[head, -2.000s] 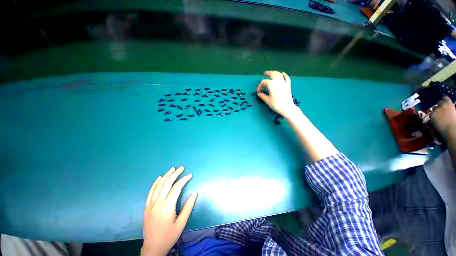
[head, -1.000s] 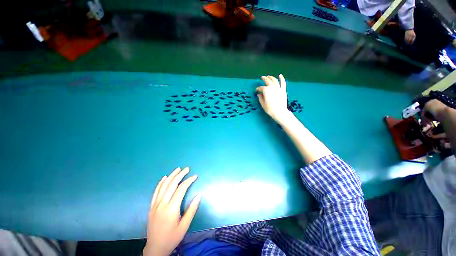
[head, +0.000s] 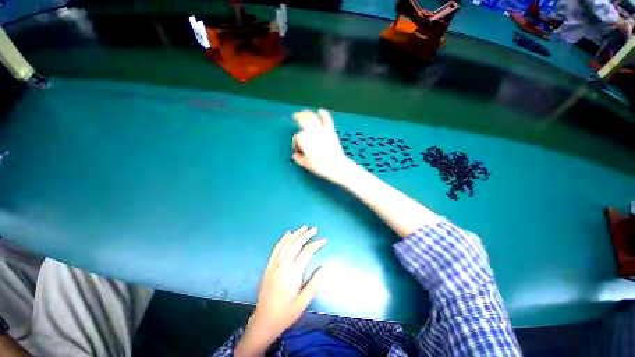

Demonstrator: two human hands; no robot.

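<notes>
Small black parts lie spaced apart in a patch (head: pixel 381 152) on the teal-green surface (head: pixel 174 188). A dense loose pile of the same parts (head: pixel 456 167) lies to their right. My right hand (head: pixel 319 146) is over the left end of the patch with its fingers curled, slightly blurred; whether it holds a part cannot be told. It hides the patch's left part. My left hand (head: pixel 287 279) rests near the front edge, fingers spread, palm down, with nothing visible in it.
A dark green strip along the far side bears an orange-brown base with white tabs (head: pixel 247 52) and another orange-brown fixture (head: pixel 416 35). An orange-brown fixture edge (head: pixel 622 240) is at the far right. A neighbour's legs (head: pixel 90 300) are at lower left; another person (head: pixel 590 19) is at upper right.
The view has turned left, so the patch and pile appear further right. My right hand has moved from between pile and patch to the patch's left end. The fixtures on the far strip appear further right.
</notes>
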